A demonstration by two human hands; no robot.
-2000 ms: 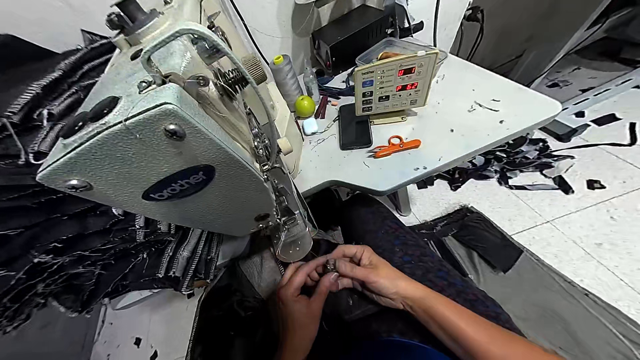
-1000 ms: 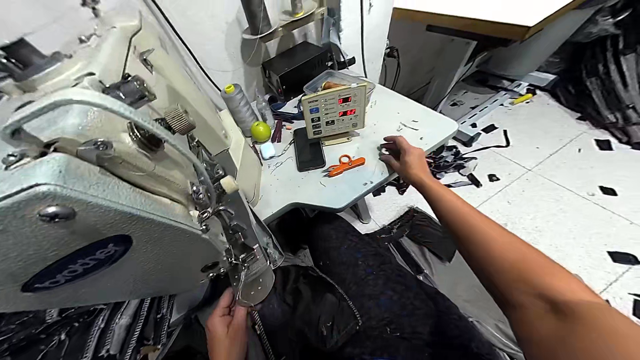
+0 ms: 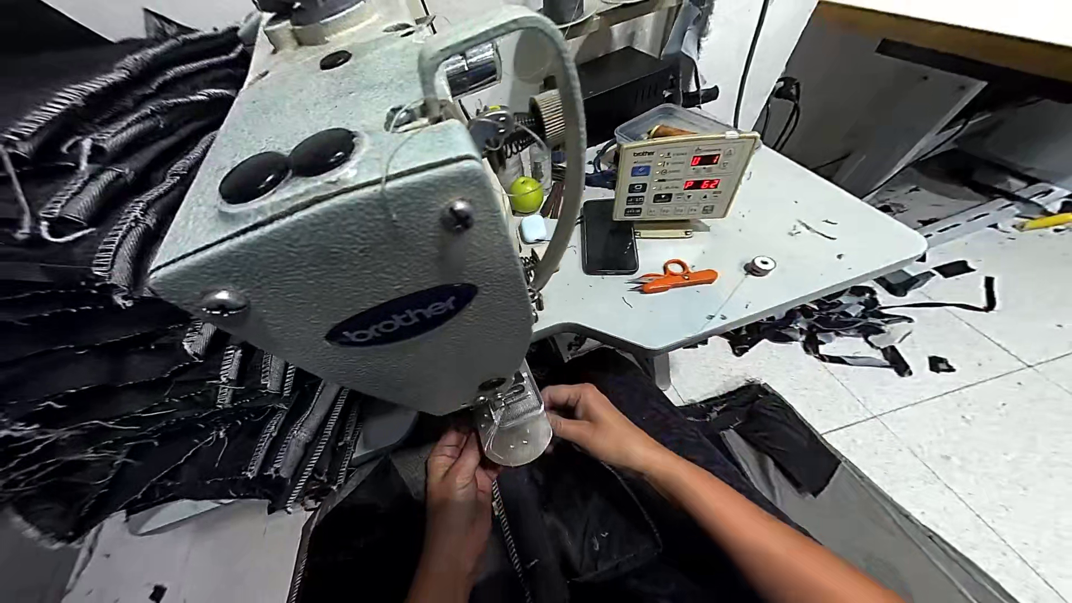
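A Brother industrial sewing machine [image 3: 352, 293] fills the middle left, with a clear plastic guard [image 3: 517, 437] at its needle area. My left hand [image 3: 459, 486] is just left of the guard, on dark fabric [image 3: 578, 511], its fingertips partly under the machine head. My right hand [image 3: 590, 423] is at the guard's right side, fingers bent; its fingertips are partly hidden. Whether either hand grips anything cannot be made out. On the white table [image 3: 804, 218] lie a small metal bobbin [image 3: 760, 265] with a thread trailing from it, orange thread snips [image 3: 678, 278] and a black phone [image 3: 610, 238].
A control panel [image 3: 680, 180] with red digits stands behind the snips, by a clear plastic box [image 3: 653, 121]. A yellow-green ball-like item [image 3: 526, 194] is near the machine arm. Stacked dark garment pieces [image 3: 109, 335] lie left. Fabric scraps [image 3: 846, 322] litter the floor.
My right hand has moved from the table edge to the needle area. The bobbin now shows on the table, near where that hand was. The view has shifted.
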